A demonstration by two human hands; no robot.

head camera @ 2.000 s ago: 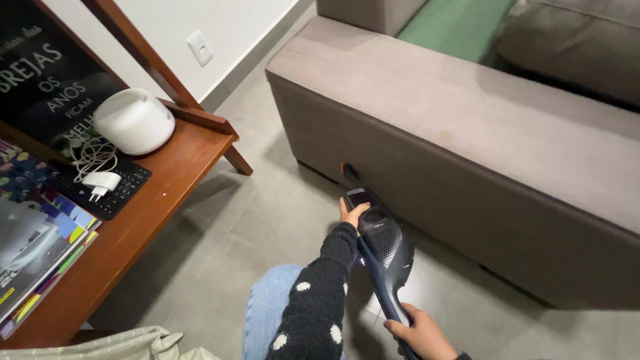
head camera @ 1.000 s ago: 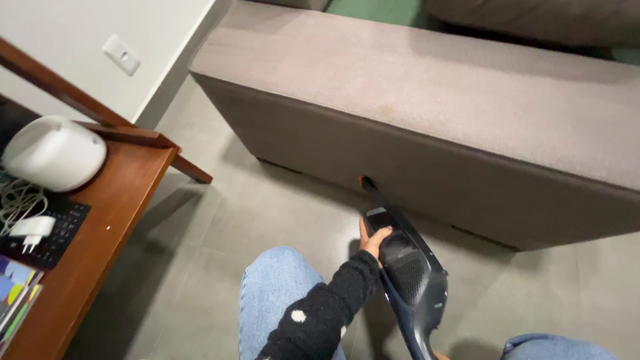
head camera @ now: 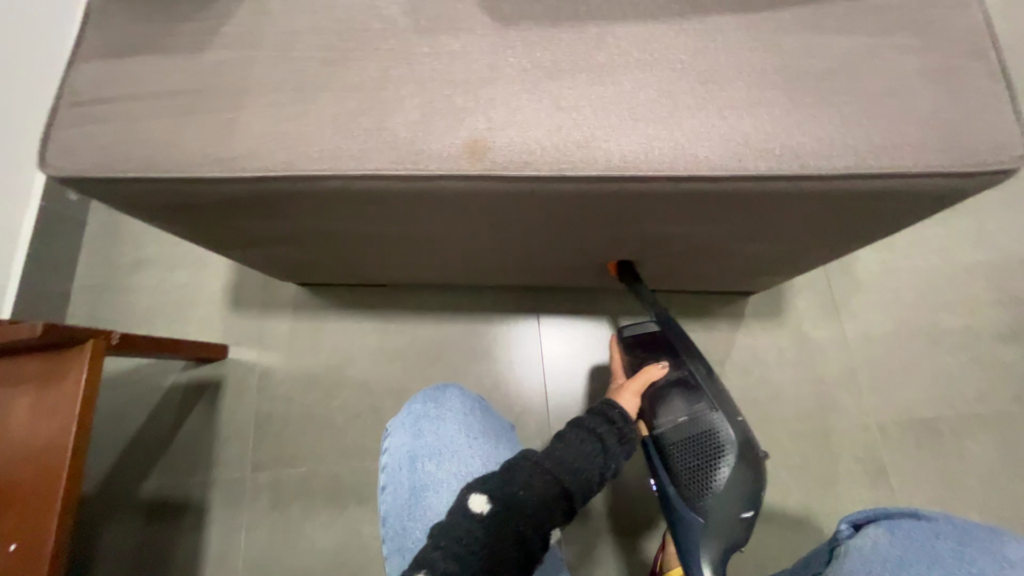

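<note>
A dark handheld vacuum cleaner [head camera: 700, 456] slants across the lower right of the view, its narrow black nozzle with an orange part at the tip against the side of the grey sofa arm [head camera: 448, 232]. My left hand [head camera: 632, 380], below a black sleeve with white dots, grips the vacuum's body near its front, thumb on top. The rear of the vacuum runs out of view at the bottom edge. My right hand is not clearly seen; a bit of skin beside a yellow thing shows under the vacuum, and I cannot tell what it is.
Grey floor tiles [head camera: 320, 416] lie below the sofa arm. A brown wooden shelf unit [head camera: 48, 432] stands at the left, its leg reaching toward the sofa. My denim-covered knees are at the bottom. A white wall [head camera: 32, 96] rises at the upper left.
My left hand stays on the vacuum while its nozzle has moved right along the sofa's side. My right hand, on the handle two seconds ago, has left the view. The view has turned and shifted.
</note>
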